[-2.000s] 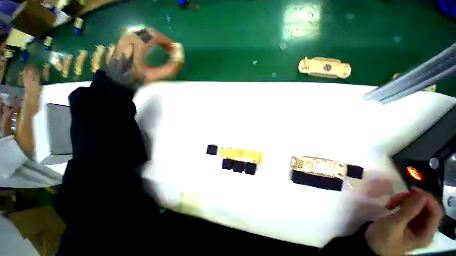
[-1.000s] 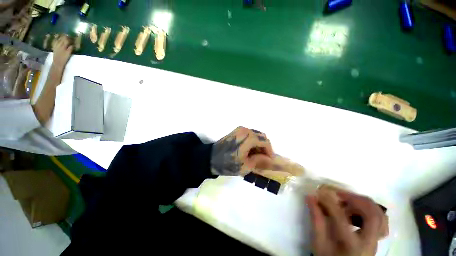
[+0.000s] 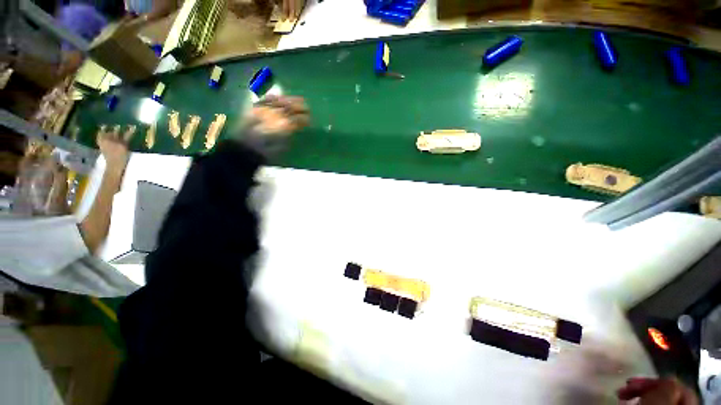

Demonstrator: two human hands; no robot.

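Note:
My left hand (image 3: 277,119) is blurred over the green belt at upper left; I cannot tell whether it holds anything. My right hand (image 3: 660,391) is cut off by the bottom edge at lower right, beside the black feeder; its hold is unclear. A yellow-gold workpiece (image 3: 395,283) lies against small black blocks (image 3: 389,301) on the white table. To its right, a pale strip with a yellowish outline (image 3: 514,314) lies along a black bar (image 3: 509,338), with a black block (image 3: 569,331) at its right end. Tan workpieces (image 3: 448,141) lie on the belt.
Blue cylinders (image 3: 503,51) lie along the far side of the green belt (image 3: 356,138). A grey metal upright (image 3: 664,186) slants in at right, above the black feeder (image 3: 660,308) with a red light. Another person's arm (image 3: 101,206) reaches in at left, by a carton (image 3: 152,215).
My left hand has left the fixtures for the belt at upper left. My right hand has moved back to the lower right. A tan workpiece now lies mid-belt, left of the other one.

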